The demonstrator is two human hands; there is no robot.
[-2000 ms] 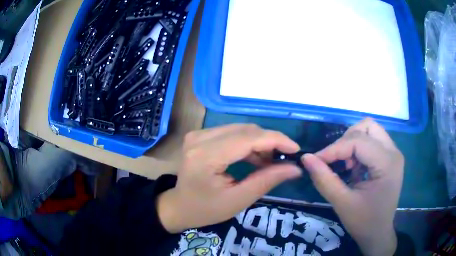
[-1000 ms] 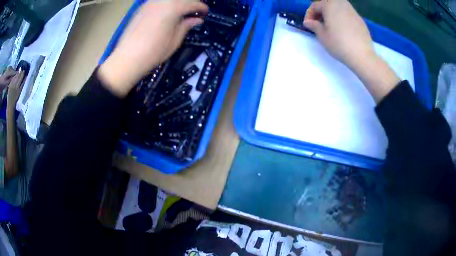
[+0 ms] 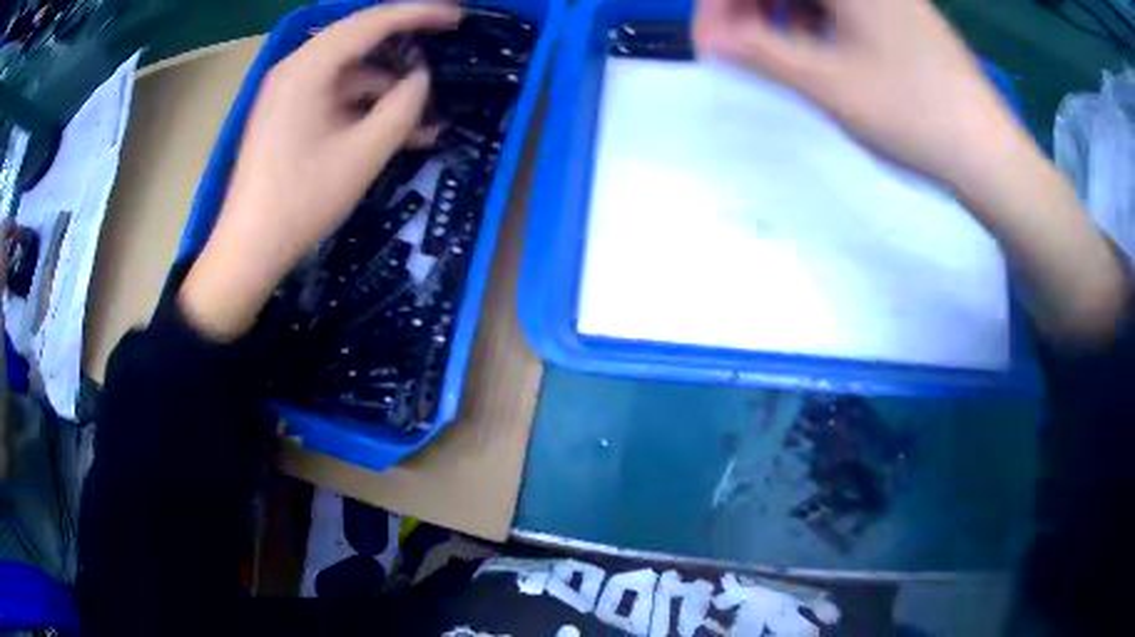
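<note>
Slim black bars point(image 3: 429, 224) lie jumbled in the left blue tray point(image 3: 467, 361). My left hand point(image 3: 293, 156) is over that tray's upper part, thumb and index finger apart, with nothing seen in it. My right hand point(image 3: 871, 87) is blurred at the far edge of the wide blue tray point(image 3: 747, 370), its fingertips beside a few black bars point(image 3: 647, 40) at the far left corner. Whether it holds a bar cannot be told. A white sheet point(image 3: 797, 237) lines this tray.
Tiny black pieces point(image 3: 853, 467) lie loose on the green bench top point(image 3: 622, 485). Tan cardboard point(image 3: 479, 467) lies under the left tray. Clear plastic point(image 3: 1102, 149) is at the right. A white sheet point(image 3: 87, 224) with dark parts is at far left. Dark ovals point(image 3: 361, 523) show below the bench edge.
Two seconds ago both hands held a small black piece together before the wide tray, which was bare. Now the hands are apart over the two trays, and black bars lie at the wide tray's far edge.
</note>
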